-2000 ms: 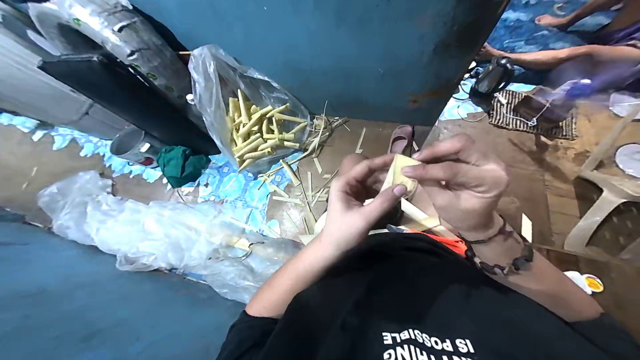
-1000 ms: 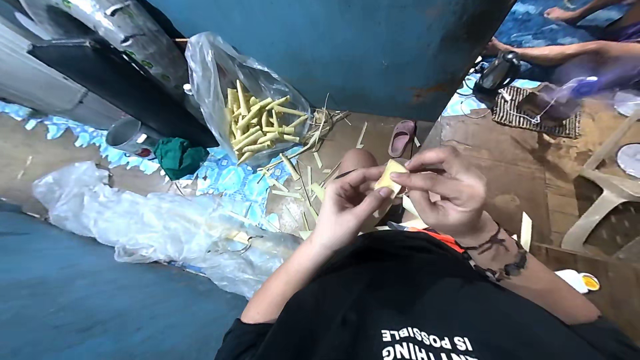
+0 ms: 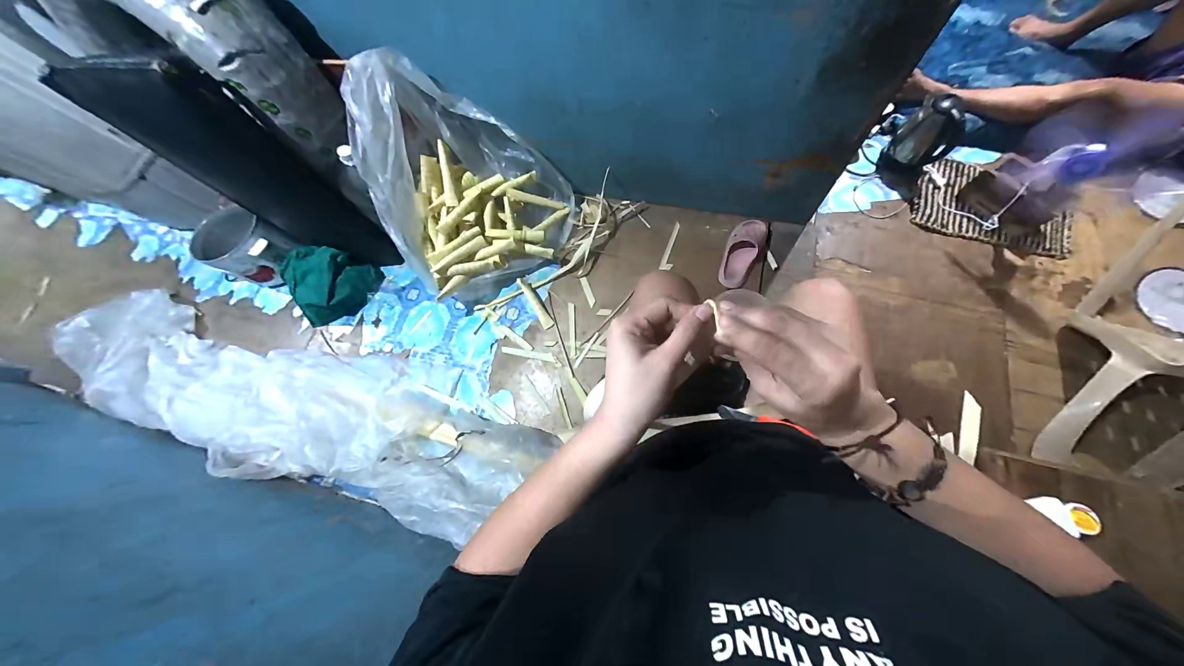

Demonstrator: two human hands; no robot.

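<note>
My left hand (image 3: 652, 347) and my right hand (image 3: 800, 356) meet in front of my chest. Between their fingertips is a small pale yellow piece of leaf strip (image 3: 712, 308), mostly hidden by the fingers; its shape cannot be made out. Both hands pinch it. Beyond them to the left, a clear plastic bag (image 3: 393, 120) stands open with many rolled pale yellow cones (image 3: 476, 208) in it. Cut strips (image 3: 572, 333) lie scattered on the floor between the bag and my knees. Part of an orange-handled tool (image 3: 784, 425) shows by my lap.
Crumpled plastic sheeting (image 3: 287, 407) lies to the left, near a bucket (image 3: 227, 245) and a green cloth (image 3: 328, 282). A pink clog (image 3: 743, 252) is ahead. To the right are a plastic chair (image 3: 1124, 342), a black kettle (image 3: 925, 139), a blurred fan (image 3: 1082, 162) and another person's legs (image 3: 1064, 100).
The yellow piece, whose flat face showed in the earlier frames, is now mostly covered by my fingers. My hands stay together around it.
</note>
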